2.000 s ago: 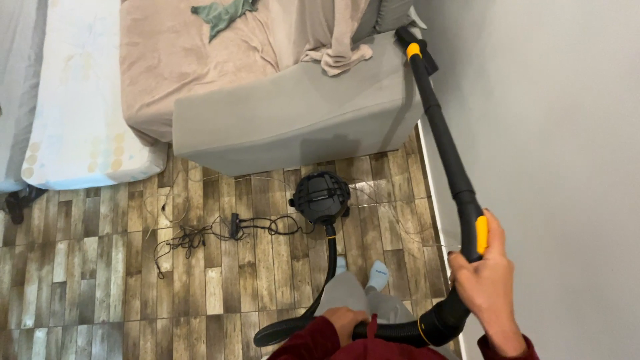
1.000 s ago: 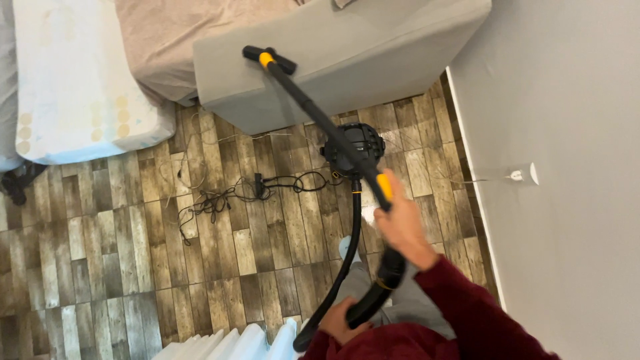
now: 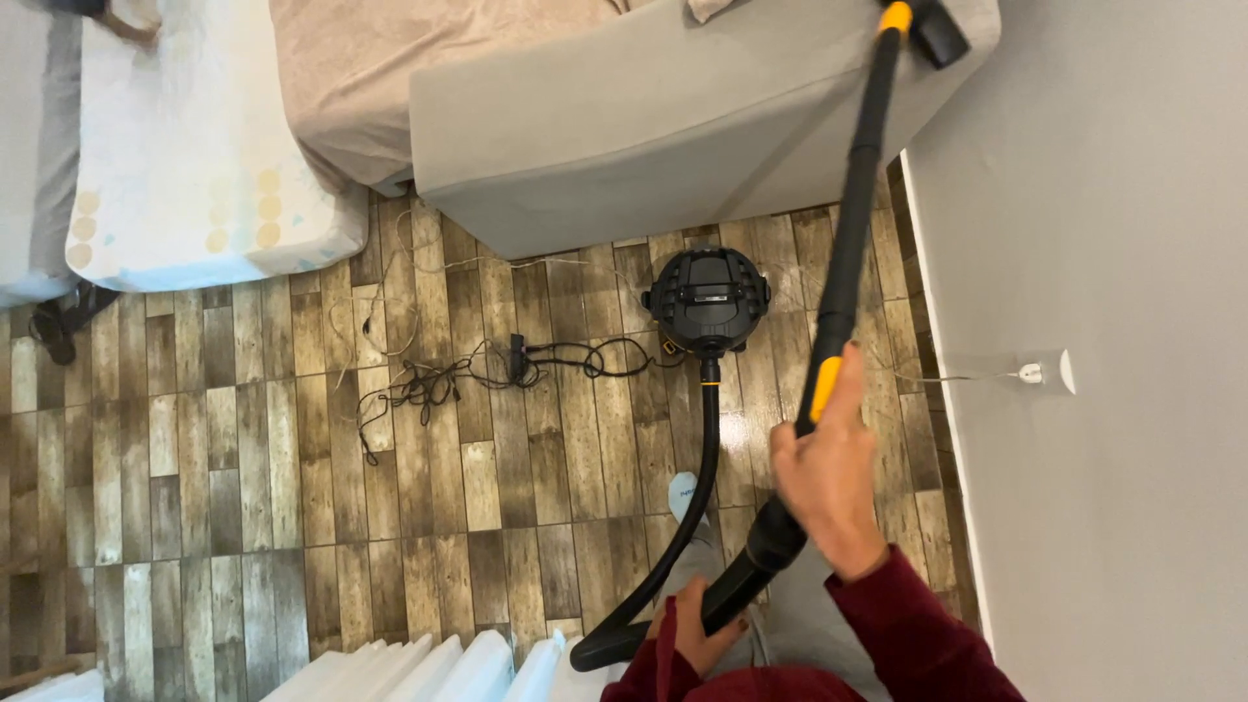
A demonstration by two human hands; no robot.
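Note:
My right hand (image 3: 836,471) is closed around the black tube of a vacuum cleaner wand (image 3: 856,210), by its yellow part. The wand reaches up to a black floor head (image 3: 938,34) over the right end of a grey sofa arm (image 3: 604,107). Lower down, my left hand (image 3: 697,629) grips the black vacuum hose (image 3: 704,478) near its thicker curved end. That hose runs to the round black vacuum canister (image 3: 710,297), which stands on the floor in front of the sofa arm.
Tangled black cords (image 3: 429,382) and a power strip (image 3: 517,357) lie left of the canister. A cable runs to a plug (image 3: 1030,373) in the right wall. White fabric (image 3: 448,673) is at the bottom. A patterned mattress (image 3: 195,175) and another person's hand (image 3: 132,24) are at upper left.
The wand's head has swung right along the sofa arm since one second ago, after moving left from the wall side before that. Both hands keep their hold.

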